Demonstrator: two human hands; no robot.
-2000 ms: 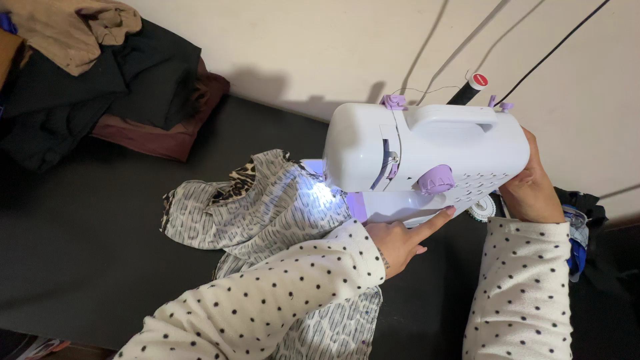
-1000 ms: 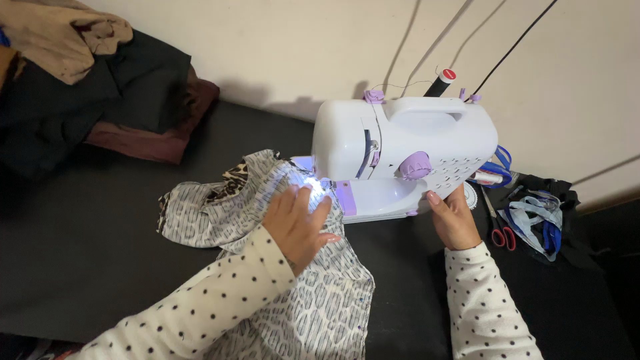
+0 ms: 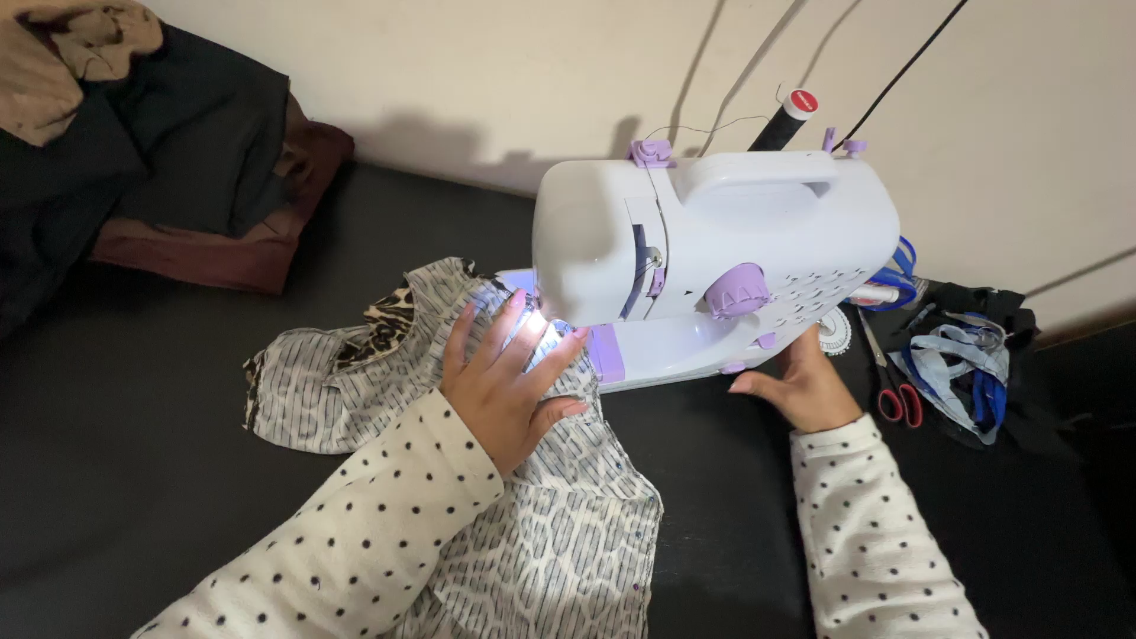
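Note:
A white and purple sewing machine (image 3: 710, 240) stands on the black table, its lamp lit over the needle area. Patterned grey-and-white fabric (image 3: 550, 515) with a leopard-print part lies under the needle end and spreads toward me. My left hand (image 3: 510, 382) rests flat on this cloth, fingers spread, fingertips beside the lit needle area; the needle itself is hidden. At the machine's right end is my right hand (image 3: 812, 382), thumb apart, its other fingers partly hidden behind the machine. Black thread (image 3: 778, 129) stands on a spool on top.
Folded dark and brown clothes (image 3: 195, 151) are piled at the back left. Right of the machine lie red-handled scissors (image 3: 898, 399), a round white pin wheel (image 3: 832, 331) and a heap of blue and grey fabric strips (image 3: 958, 373). The wall is close behind the machine.
My left hand has gone from the machine's lower front to the fabric by the needle. My right hand, earlier around the machine's right end, is lower, with its thumb now off the machine.

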